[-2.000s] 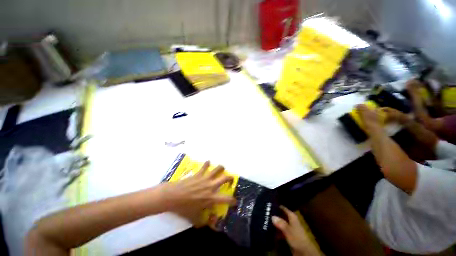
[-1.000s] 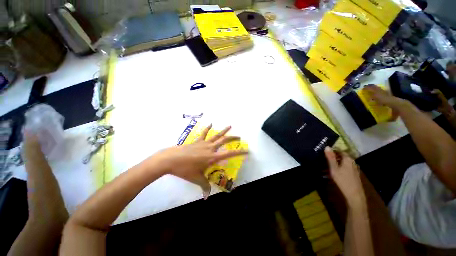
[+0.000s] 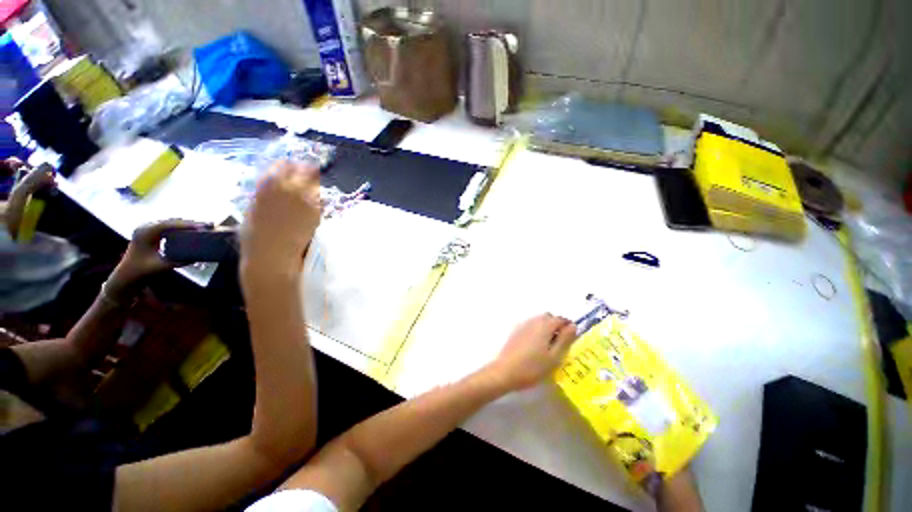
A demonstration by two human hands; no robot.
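Note:
A bright yellow printed piece with glossy film and a product picture is tilted over the white table at the lower right. My left hand pinches its upper left corner, beside a narrow dark-and-white strip. My right hand holds its lower edge; most of that hand is cut off by the bottom of the picture. A black product box with small white lettering lies on the table at the right and is untouched by my hands.
A yellow stack and a dark phone lie at the back. A small black curved thing and thin loops lie mid-table. At left, a neighbour's raised hand is near tangled small parts; another person's hands hold a dark box.
The view has swung left. My left hand has gone from lying spread on the yellow piece to pinching its corner. My right hand has left the black box and taken the yellow piece's lower edge.

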